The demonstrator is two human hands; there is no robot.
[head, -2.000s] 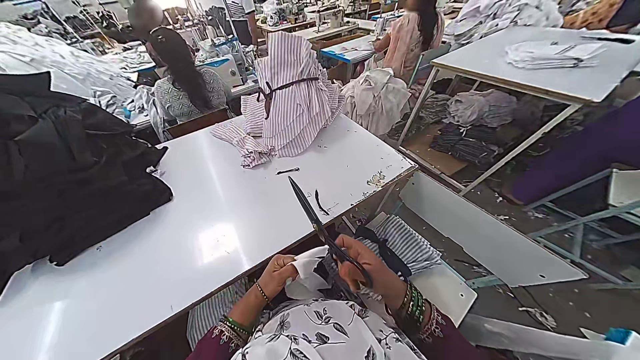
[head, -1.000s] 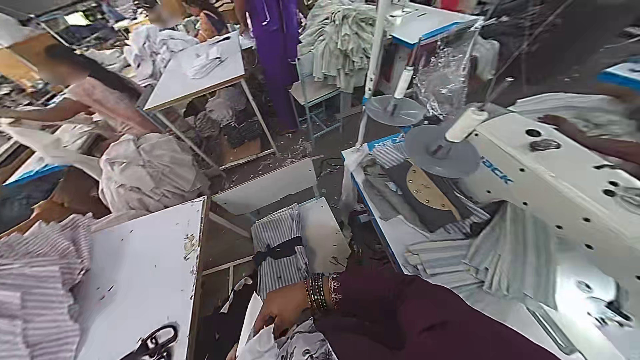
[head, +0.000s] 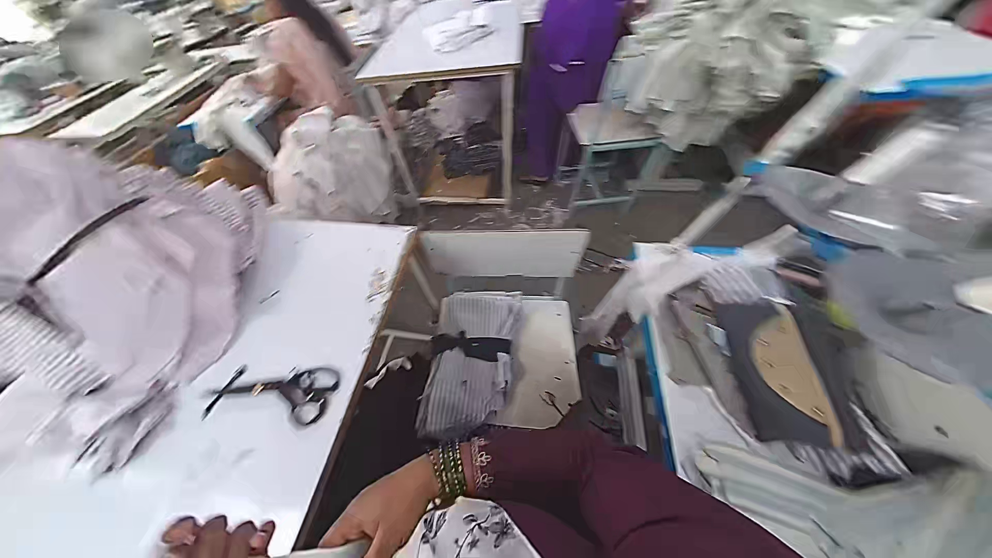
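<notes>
My right hand [head: 387, 500], with bangles and a maroon sleeve, is at the bottom centre, its fingers closed around the end of a pale strip that looks like white cloth [head: 333, 551]. To its left, the curled fingers of my left hand [head: 219, 538] show over the white table [head: 232, 465]; the palm is cut off, and its hold cannot be told. Black-handled scissors [head: 298, 391] lie on the table above both hands. White floral fabric [head: 469, 533] lies beside my right wrist. Beyond it, a tied bundle of striped fabric [head: 469, 372] rests on a chair seat [head: 546, 364].
A large tied pile of pale striped fabric [head: 155, 271] stands at left on the table. A sewing table with fabric pieces and a dark piece with a tan panel [head: 790, 364] is at right. A seated person and a standing person in purple are farther back.
Two seconds ago my right hand held the scissors; now they lie on the table. The view has swung right since then. My left hand's fingers, not seen one second ago, show over the table.
</notes>
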